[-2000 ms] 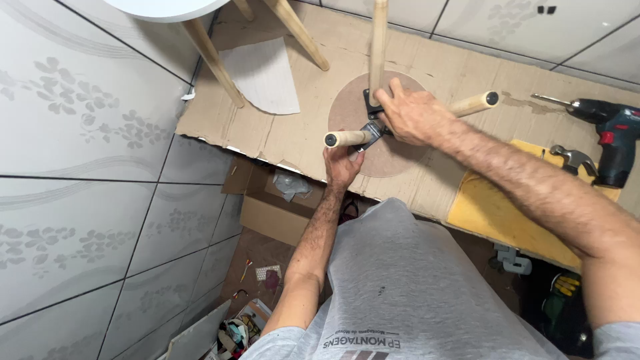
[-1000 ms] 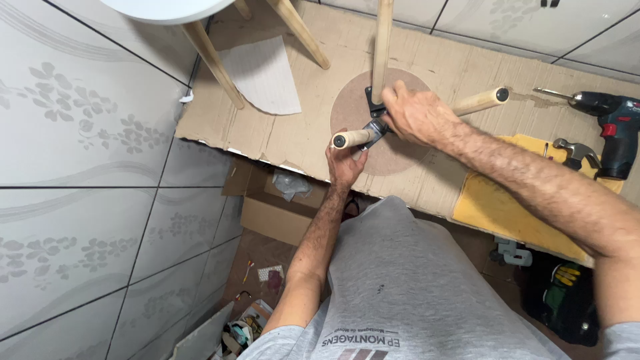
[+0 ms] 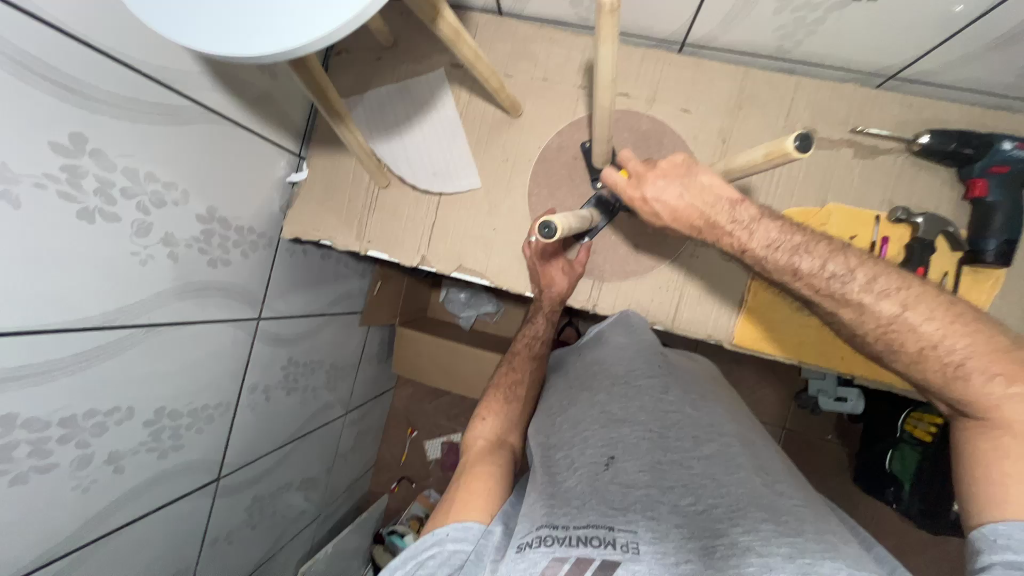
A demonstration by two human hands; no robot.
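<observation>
A round brown board (image 3: 640, 248) lies on a cardboard-covered surface, with three pale wooden legs standing out from black metal brackets (image 3: 602, 204) at its middle. My left hand (image 3: 556, 260) is around the near wooden leg (image 3: 566, 225) by its bracket, fingers partly hidden behind it. My right hand (image 3: 668, 188) is closed near the brackets on a small tool with a yellow part (image 3: 624, 173); the rest of that tool is hidden by the fingers. Another wooden leg (image 3: 604, 80) rises toward the top, and a third wooden leg (image 3: 768, 156) points right, behind my right hand.
A white round-topped stool (image 3: 264, 32) with wooden legs stands at upper left, beside white packing sheet (image 3: 420, 136). At right lie a cordless drill (image 3: 988, 176), a claw hammer (image 3: 920, 232) and a yellow cloth (image 3: 776, 312). Below the surface's edge are an open cardboard box (image 3: 444, 356) and a dark tool bag (image 3: 908, 464).
Both hands stay at the brackets. The fingers of my right hand have shifted slightly, and a yellow part of the tool now shows between them.
</observation>
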